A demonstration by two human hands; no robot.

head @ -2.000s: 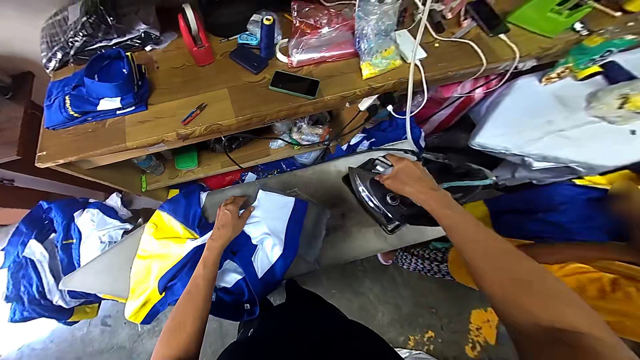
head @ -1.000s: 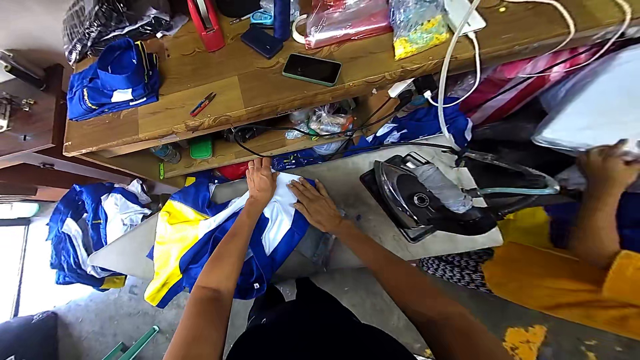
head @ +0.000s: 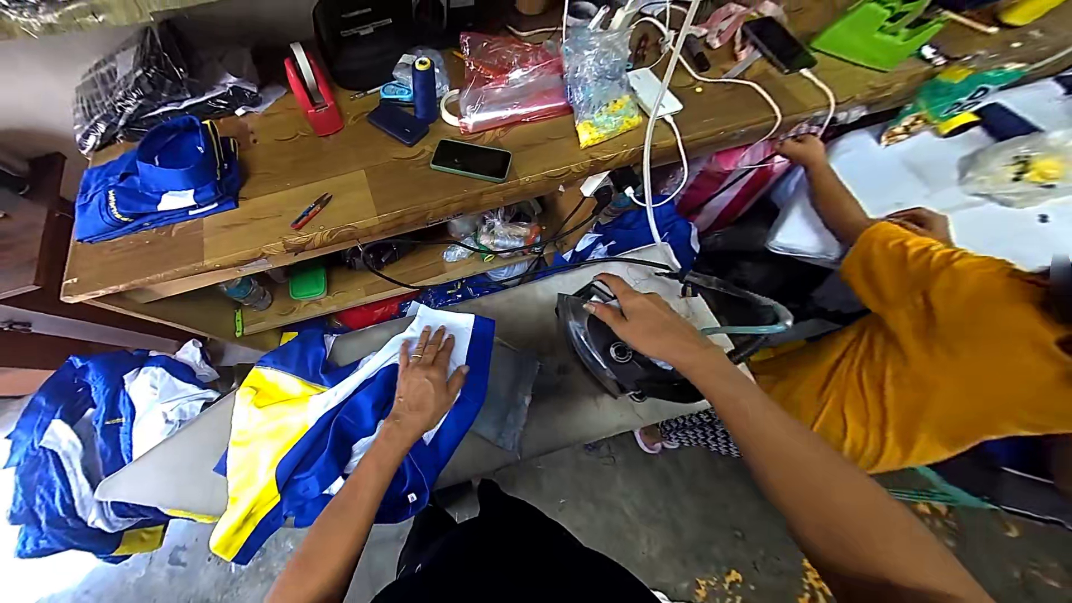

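Observation:
A blue, white and yellow garment lies over the left part of a grey ironing board. My left hand presses flat on its white panel near the upper right edge, fingers slightly apart and holding nothing. To the right, a dark electric iron rests on the board beside the garment, not touching it. My right hand is around the iron's handle, thumb and forefinger on either side; the other fingers are hidden. A grey cloth piece lies between garment and iron.
Blue and white garments are heaped left of the board. Behind it stands a wooden table with a folded blue shirt, a phone and a tape dispenser. Cables hang near the iron. A person in orange is close at right.
My right hand has left the garment, where it lay one second ago, and moved right onto the iron's handle. My left hand has shifted onto the white panel. The view has moved.

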